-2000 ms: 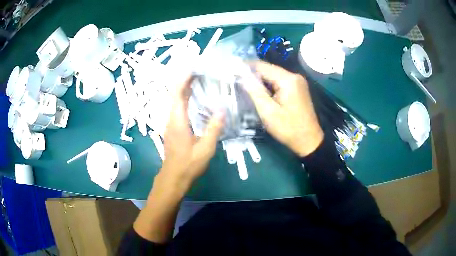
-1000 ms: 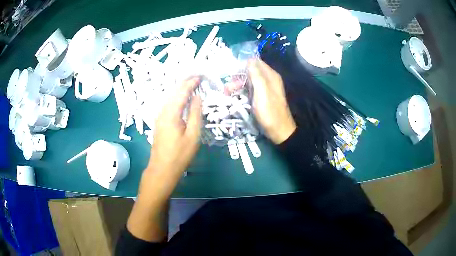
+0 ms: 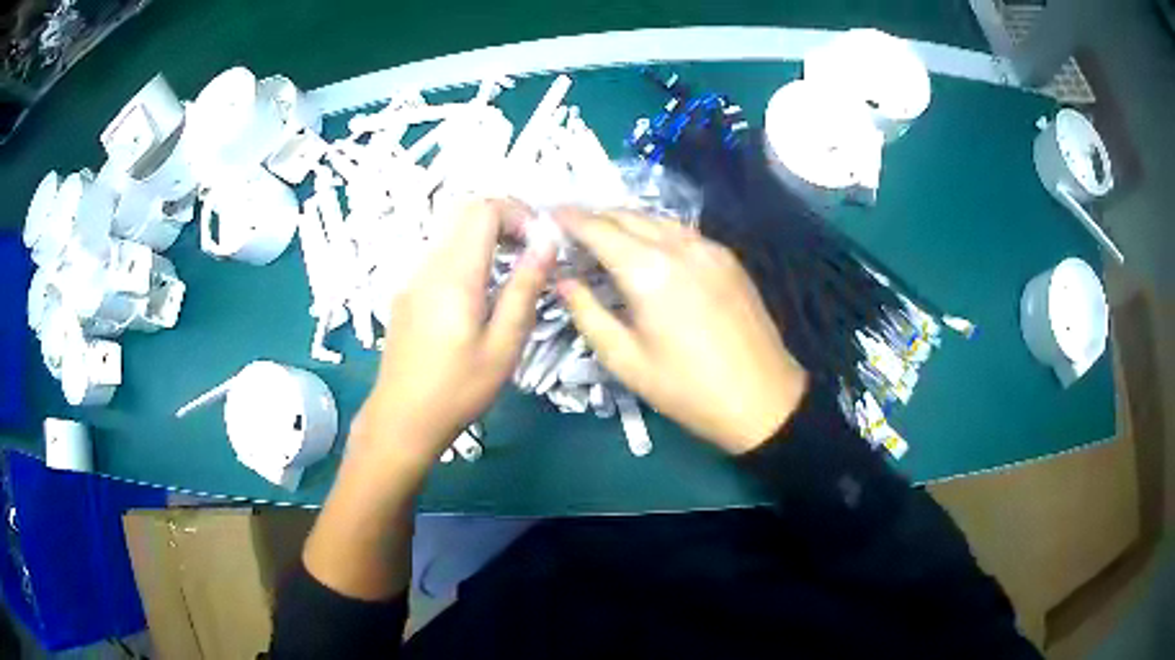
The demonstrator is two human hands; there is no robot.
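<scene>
A clear plastic bag (image 3: 677, 194) with small white parts (image 3: 561, 368) lies in front of me at the middle of the bench. My left hand (image 3: 451, 322) and my right hand (image 3: 683, 316) meet over the bag, fingertips close together. The fingers of both hands pinch at the bag's crinkled plastic. The fingertips are blurred, and the hands hide much of the bag. A white stick (image 3: 634, 426) shows below the parts, and small white pieces (image 3: 467, 444) lie beside my left wrist.
A large pile of white stick arms (image 3: 374, 194) lies behind my left hand. Black leads (image 3: 799, 245) lie right of the bag. Round white housings stand at left (image 3: 251, 219), front left (image 3: 277, 419), back right (image 3: 838, 142) and far right (image 3: 1067, 316). A cardboard box (image 3: 193, 580) is below the edge.
My hands were apart on either side of the bag and have come together over it. More white parts show below the hands, and small pieces now lie by my left wrist.
</scene>
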